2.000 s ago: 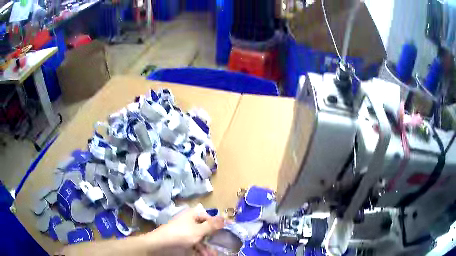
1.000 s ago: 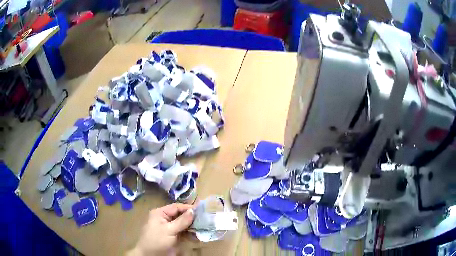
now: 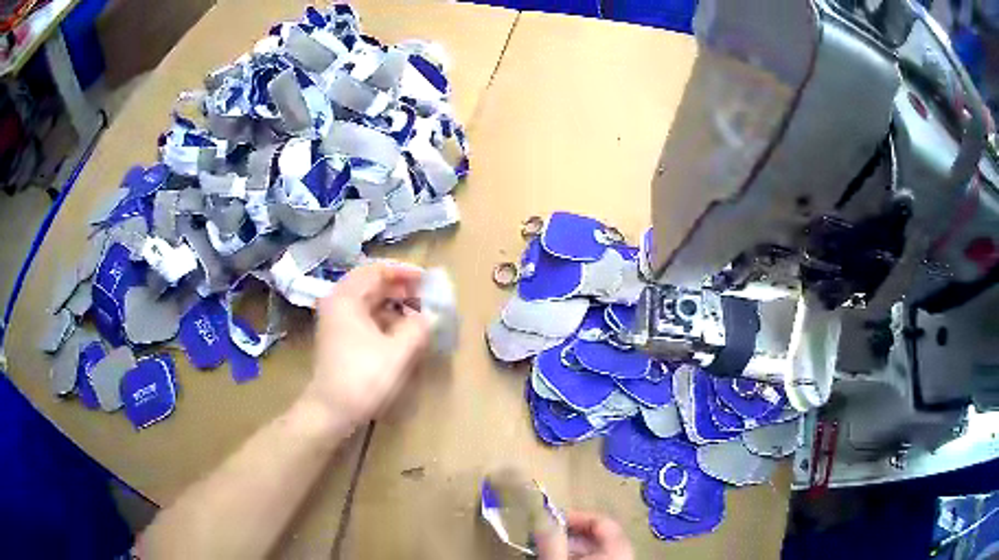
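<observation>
My left hand (image 3: 367, 345) is over the table, right of the heap's lower edge, with its fingers closed on a small grey-white band (image 3: 438, 312). My right hand (image 3: 586, 538) is at the bottom edge, partly cut off, and holds an open loop-shaped piece, blue and whitish (image 3: 515, 509), slightly blurred. The tangled heap of blue and grey bands (image 3: 329, 142) lies at the upper left. Flat blue and grey panels (image 3: 148, 388) lie at its lower left.
The sewing machine head (image 3: 756, 142) stands at the right, its narrow arm with a black band (image 3: 739, 337) pointing left. Blue and grey finished fobs (image 3: 575, 372), some with rings, lie under and around the arm. A red-handled tool (image 3: 822, 454) lies on the machine base.
The view has tilted down. My left hand has moved up towards the heap and now holds a grey-white band. My right hand has come into view at the bottom, holding a loop.
</observation>
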